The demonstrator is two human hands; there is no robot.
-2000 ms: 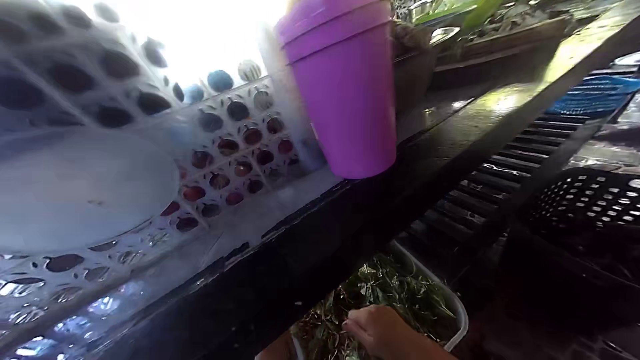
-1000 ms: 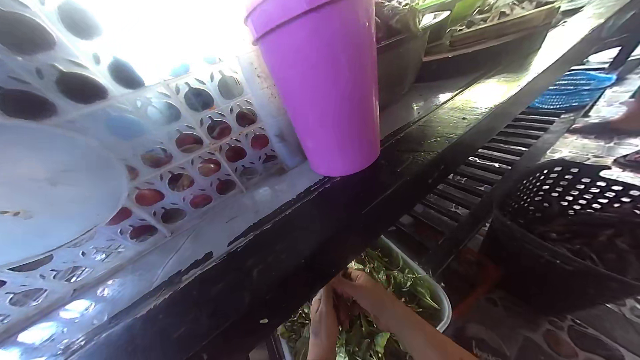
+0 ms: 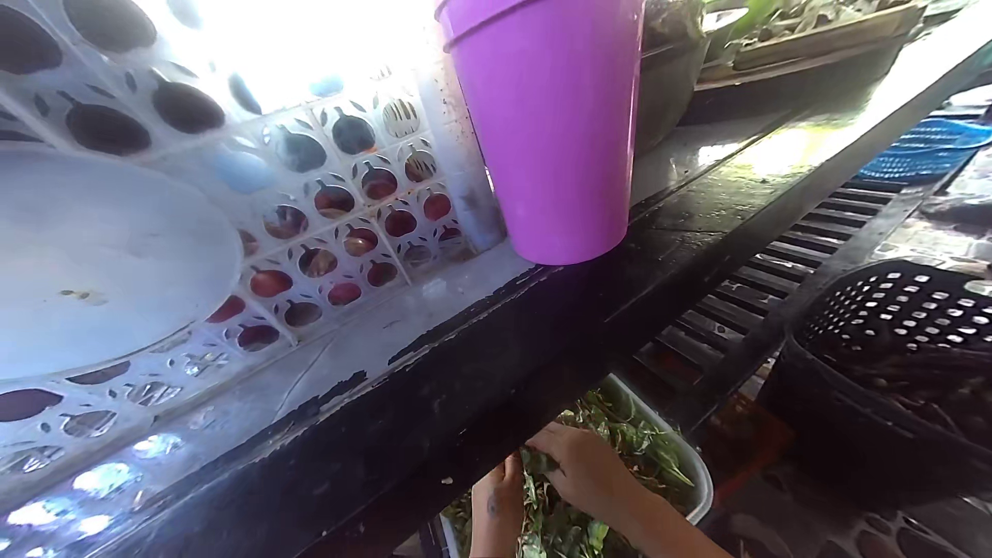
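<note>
Green leafy stems [image 3: 620, 434] fill a white plastic tub [image 3: 701, 484] at the bottom centre, partly under the dark ledge. My left hand [image 3: 498, 496] reaches into the leaves, its fingertips partly hidden by the ledge and the foliage. Close to its right, my right hand [image 3: 577, 465] is bent over the leaves with thumb and fingers near each other. Whether either hand pinches a stem cannot be made out. Above them, a purple plastic cup-shaped container [image 3: 554, 132] stands at the edge of the ledge.
The dark ledge [image 3: 480, 403] runs diagonally above my hands. White openwork plastic crates [image 3: 341, 209] and a pale round lid or basin [image 3: 108, 256] are at the left. At the right are a black perforated basket [image 3: 829, 364], a slatted bench [image 3: 744, 310] and a blue basket [image 3: 922, 147]. Pots stand behind.
Two seconds ago my right hand was over the leaves and my left was barely visible; a second ago both were together in the tub. Now they are slightly apart.
</note>
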